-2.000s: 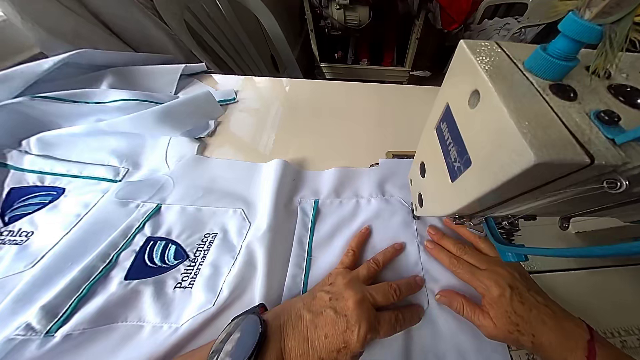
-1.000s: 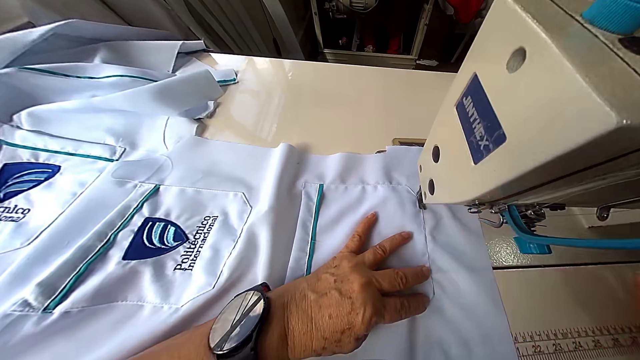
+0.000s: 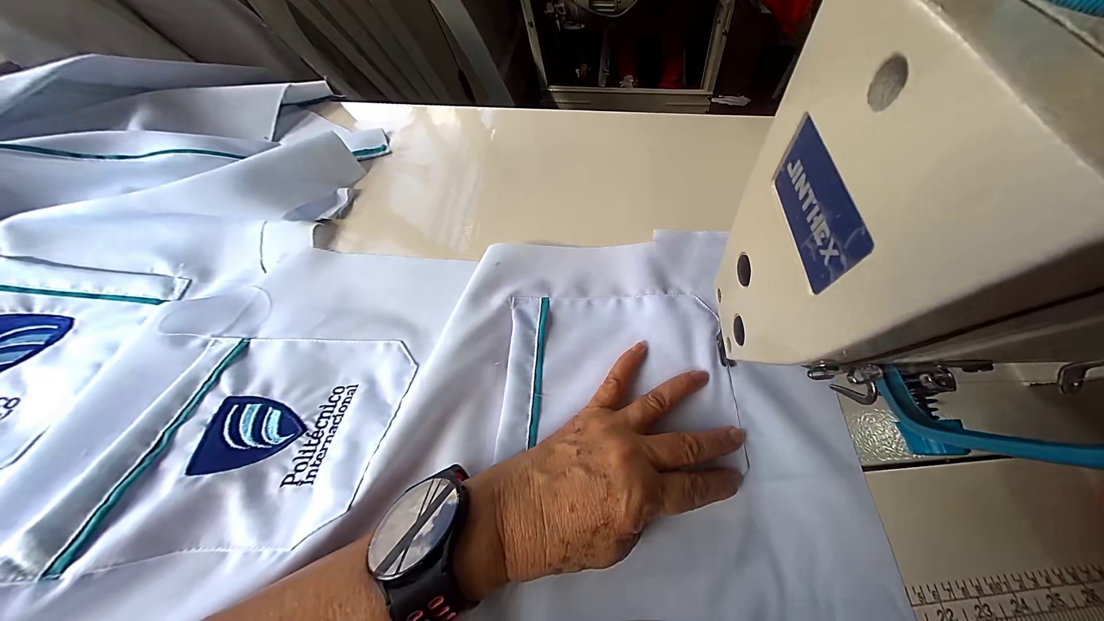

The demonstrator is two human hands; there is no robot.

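Note:
My left hand (image 3: 621,466), with a wristwatch (image 3: 423,535) on its wrist, lies flat with fingers spread on a white fabric pocket (image 3: 604,345) edged with teal piping. The pocket lies on a white fabric panel (image 3: 793,535). Its far right edge passes beneath the head of a sewing machine (image 3: 845,190), where the presser foot is mostly hidden. To the left is another white pocket (image 3: 345,431) with teal piping and an embroidered blue shield emblem (image 3: 246,434) beside stitched lettering. My right hand is out of view.
More white garment pieces (image 3: 172,190) are heaped at the left on the cream tabletop (image 3: 535,172). A blue curved attachment (image 3: 975,435) sits under the machine's arm. A measuring scale (image 3: 1018,595) runs along the lower right. Beyond the table stands a metal frame (image 3: 630,95).
My right hand, on the fabric beside the machine two seconds ago, has left the view. My left hand remains spread on the pocket. The view has shifted closer to the machine head.

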